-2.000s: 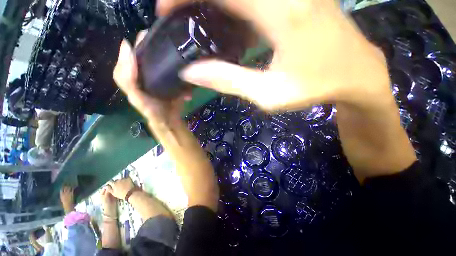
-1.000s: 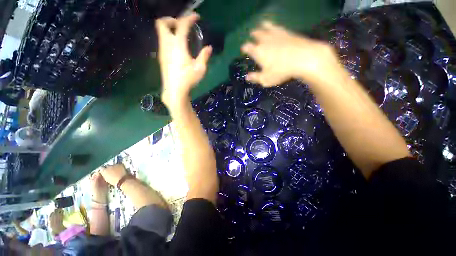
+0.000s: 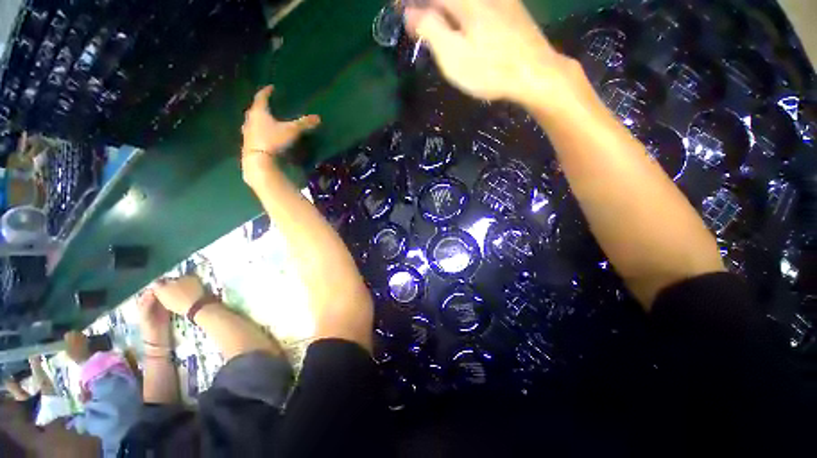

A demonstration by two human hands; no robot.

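The glossy black blister tray lies before me, with round unit end faces in its pockets; several carry small pale lines. My right hand is at the top edge, over the belt side of the tray, fingers curled on a black cylindrical unit. The unit's round rim faces left; the rest is partly hidden by the fingers. My left hand is open and empty over the green conveyor belt, thumb and fingers apart.
Dark ridged stacked trays stand behind the belt, upper left. Small dark pieces lie on the belt further left. Other workers' hands and sleeves are at a bright, cluttered bench, lower left.
Two seconds ago both hands were around a black unit close to the camera. Since one second ago, my left hand has moved left and down, and my right hand up and left onto a unit.
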